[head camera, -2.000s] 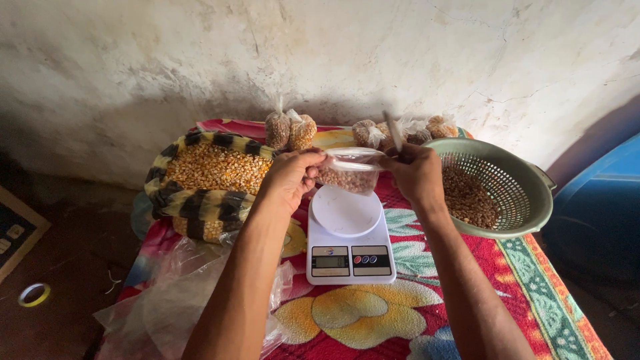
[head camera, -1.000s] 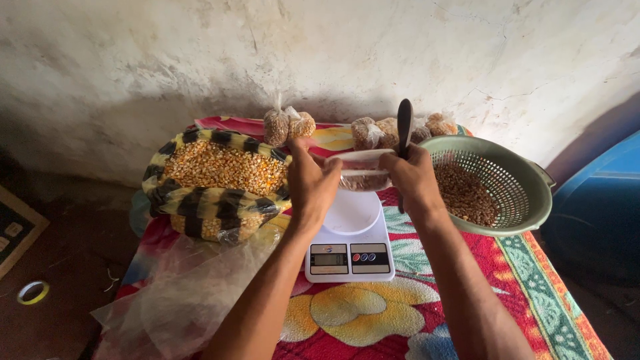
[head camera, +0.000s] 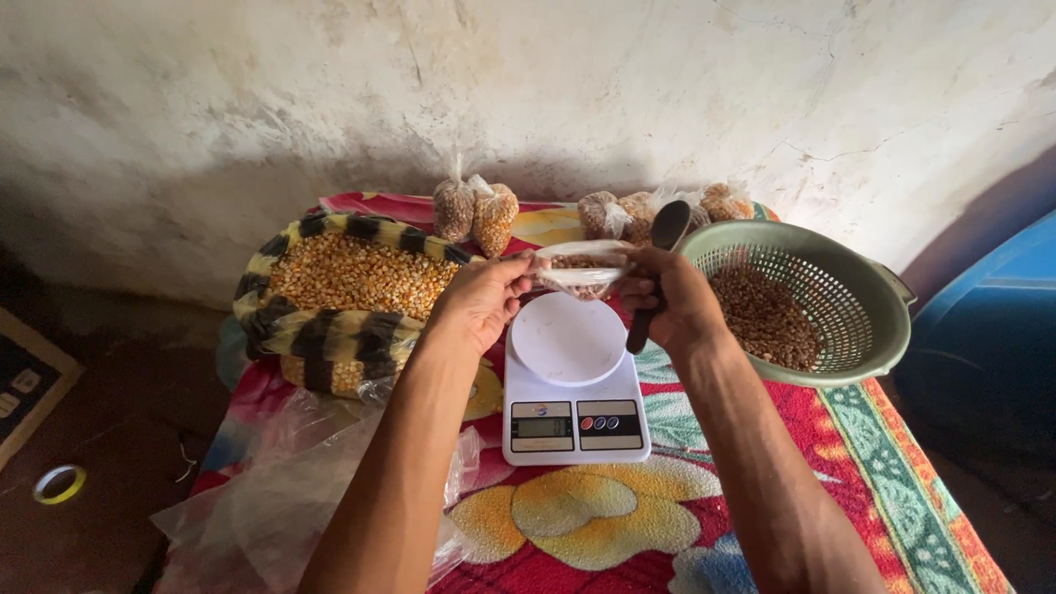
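Observation:
My left hand (head camera: 487, 301) pinches the left edge of a clear plastic bag (head camera: 582, 271), whose mouth is spread apart. Brownish seeds or beans lie inside it. My right hand (head camera: 672, 297) grips the bag's right edge and also a dark spoon (head camera: 670, 224), its bowl upward. Below the bag is the round plate of a white digital kitchen scale (head camera: 569, 340); nothing rests on the plate. Maize kernels (head camera: 363, 276) fill a black-and-yellow striped plastic bag (head camera: 363, 332) to the left. On the right, a green plastic colander (head camera: 895, 330) holds brown seeds or beans (head camera: 763, 322).
Filled, closed plastic bags (head camera: 495, 216) stand along the wall, with several more (head camera: 598, 216) behind the colander. Loose clear plastic bags (head camera: 280, 503) lie front left on the floral cloth (head camera: 767, 421). A tape roll (head camera: 59, 484) is on the floor; a blue container (head camera: 990, 330) stands at right.
The spoon in my right hand has turned so that its dark bowl now shows clearly. Both hands still hold the bag above the scale, with its mouth spread and tilted more toward the view.

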